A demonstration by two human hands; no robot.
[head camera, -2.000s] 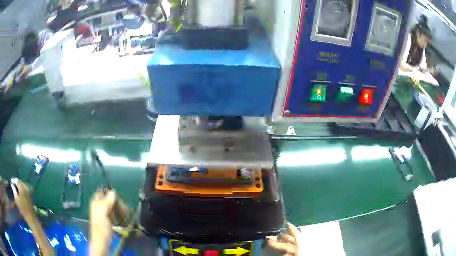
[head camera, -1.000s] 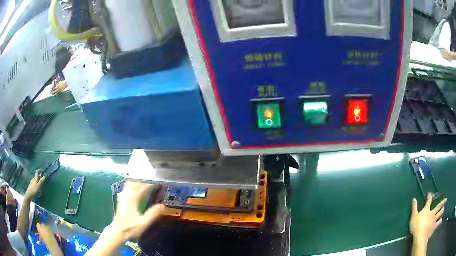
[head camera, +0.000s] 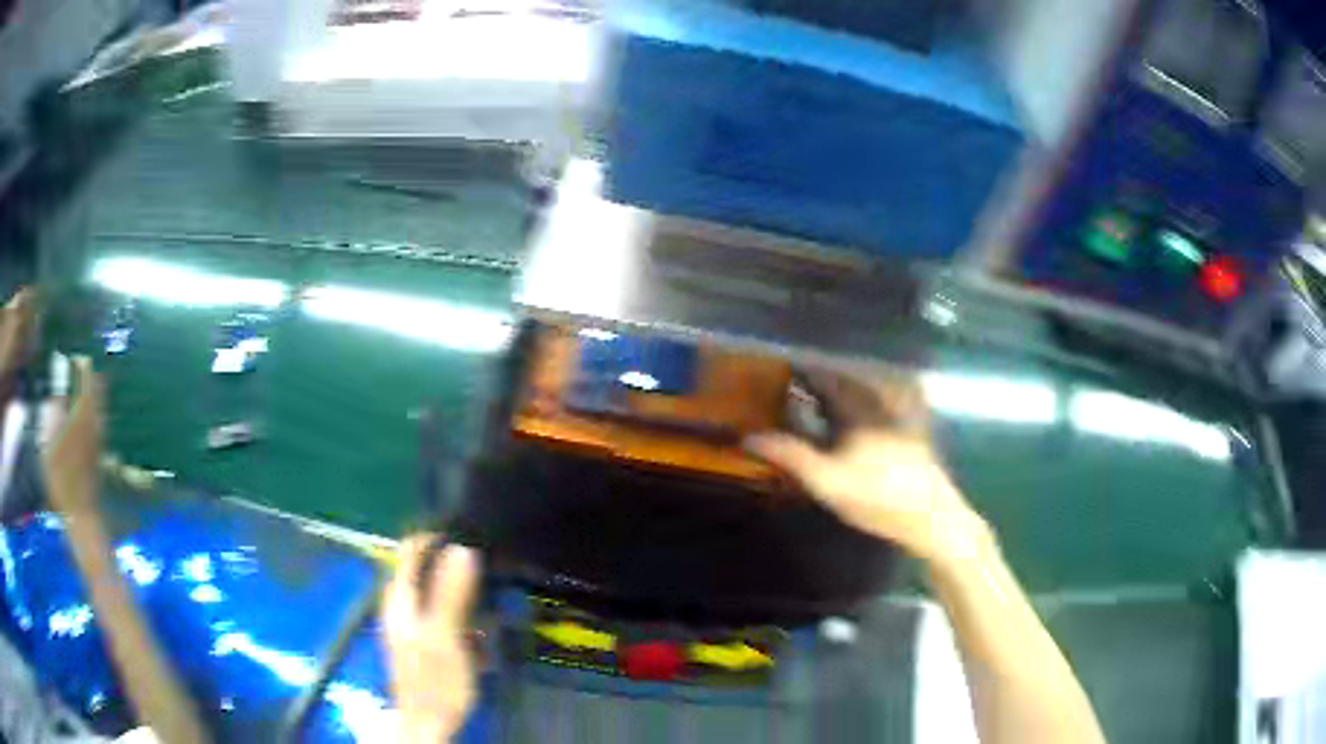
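Note:
The view is blurred. A phone frame with a blue patch (head camera: 633,364) lies in the orange press fixture (head camera: 545,407), under the silver platen (head camera: 713,284). My right hand (head camera: 880,472) is at the fixture's right end, thumb in front and fingers behind, around the dark right end of the phone frame. My left hand (head camera: 429,632) is low, left of the start buttons panel (head camera: 655,658), fingers pointing up and away from the fixture. Blur hides whether it holds anything; a dark patch shows between its fingers.
The blue press block (head camera: 814,138) is above the platen, the control panel (head camera: 1163,189) at upper right. The green belt (head camera: 364,407) carries two blurred phone frames at left. Another person's arm (head camera: 95,509) and blue sleeve or cloth reach in at left. A white box (head camera: 1287,625) stands at right.
My right hand has moved from the phone frame on the right belt to the fixture. My left hand has left the fixture and dropped lower. The camera view has turned left and down.

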